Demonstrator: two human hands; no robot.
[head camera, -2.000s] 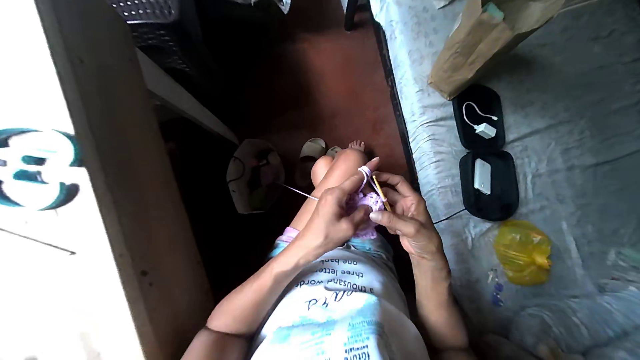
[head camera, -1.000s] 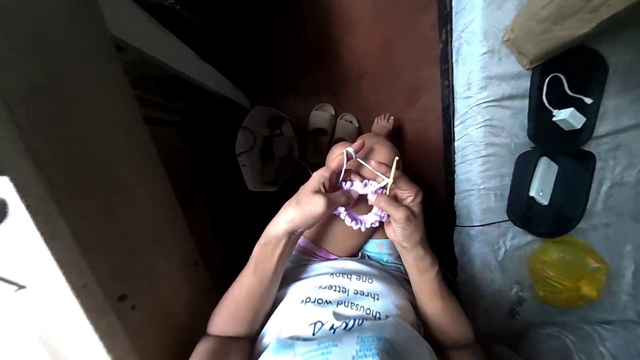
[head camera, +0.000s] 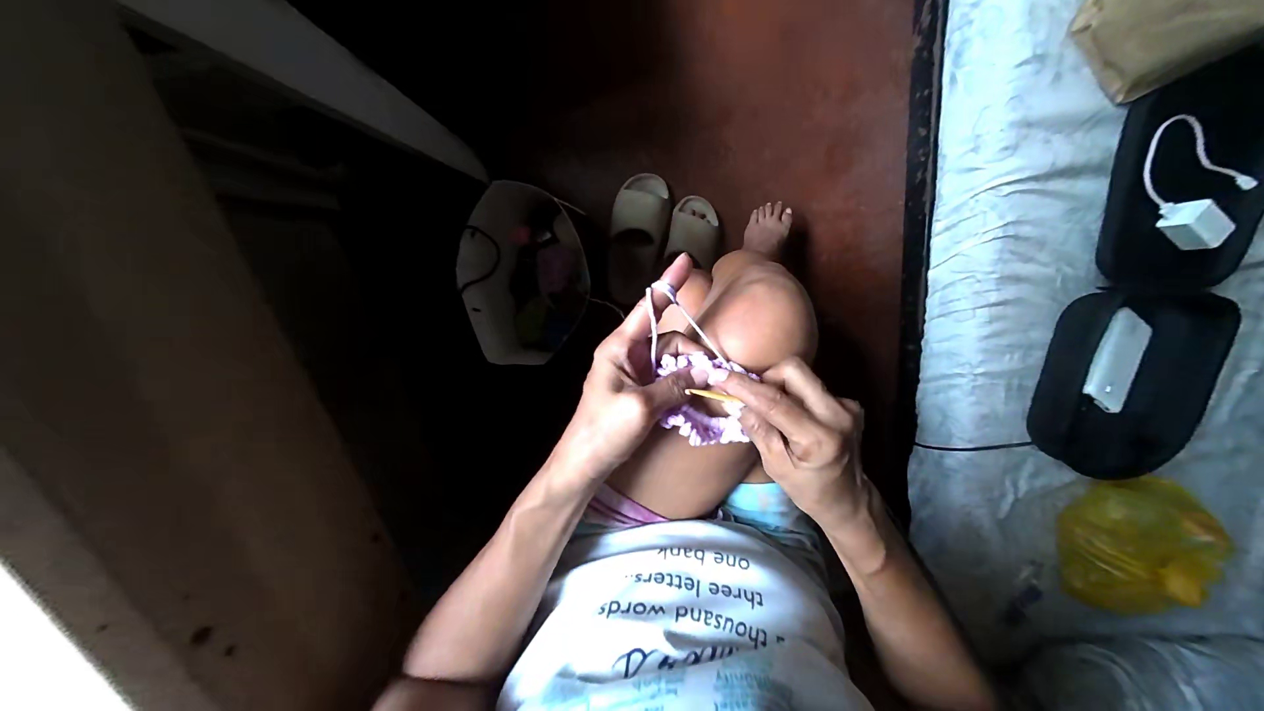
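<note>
Over my raised knee, a small lilac crochet ring (head camera: 703, 427) is pinched between both hands. My left hand (head camera: 624, 395) grips its left edge, and pale yarn (head camera: 653, 321) loops around the raised index finger and runs down to the ring. My right hand (head camera: 805, 434) grasps a yellow crochet hook (head camera: 713, 395), whose tip points left near my left thumb. The right fingertips touch the ring's edge. The rest of the hook is hidden by the right fingers.
A bag or container (head camera: 523, 276) with things inside stands on the floor at left, beside tan slippers (head camera: 640, 212). On the covered bed (head camera: 997, 296) at right lie an open black case (head camera: 1136, 434) with a white device and charger, a yellow plastic bag (head camera: 1141, 548) and a brown paper bag (head camera: 1150, 44).
The hook stood upright above the ring a second ago; now it lies nearly level, pointing left. My two hands have come closer together. The view has shifted.
</note>
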